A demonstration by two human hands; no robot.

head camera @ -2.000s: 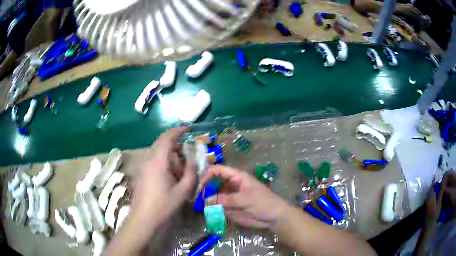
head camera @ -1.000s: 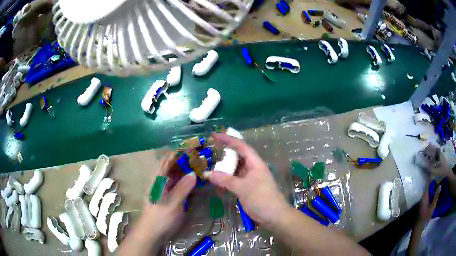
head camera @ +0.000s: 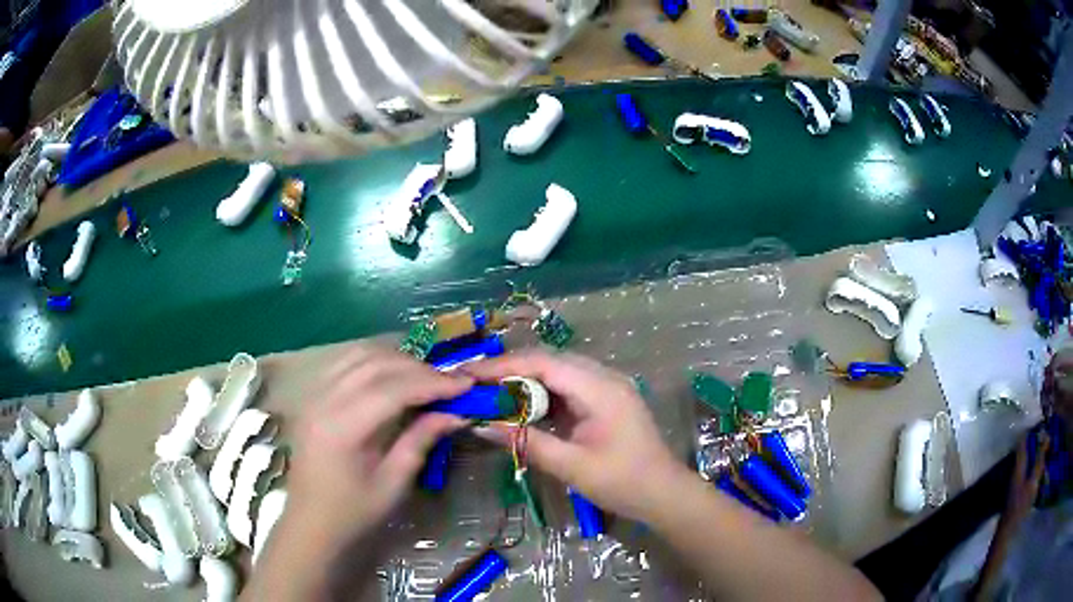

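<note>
My left hand (head camera: 374, 412) grips a blue battery cell (head camera: 473, 402) between thumb and fingers. My right hand (head camera: 588, 423) holds a white housing half (head camera: 532, 400), its hollow side showing, against the cell's right end. Red and yellow lead wires (head camera: 519, 445) hang from between the hands to a small green circuit board (head camera: 526, 496). The fingers hide much of the housing and how far the cell is inside it. Behind the hands, a blue cell (head camera: 466, 352) with a tan pad (head camera: 457, 323) and green boards lies on the clear blister tray (head camera: 659, 323).
White shells (head camera: 188, 517) lie at left. Blue cells (head camera: 771, 485) with green boards lie on the tray at right. A green conveyor belt (head camera: 706, 212) crosses behind with scattered housings and cells. A fan grille (head camera: 341, 82) hangs at top left. A person's arm (head camera: 1014, 506) shows at right.
The tan and blue parts are out of my hands; my left hand now holds a blue cell against the white housing in my right. Belt parts have shifted right in view.
</note>
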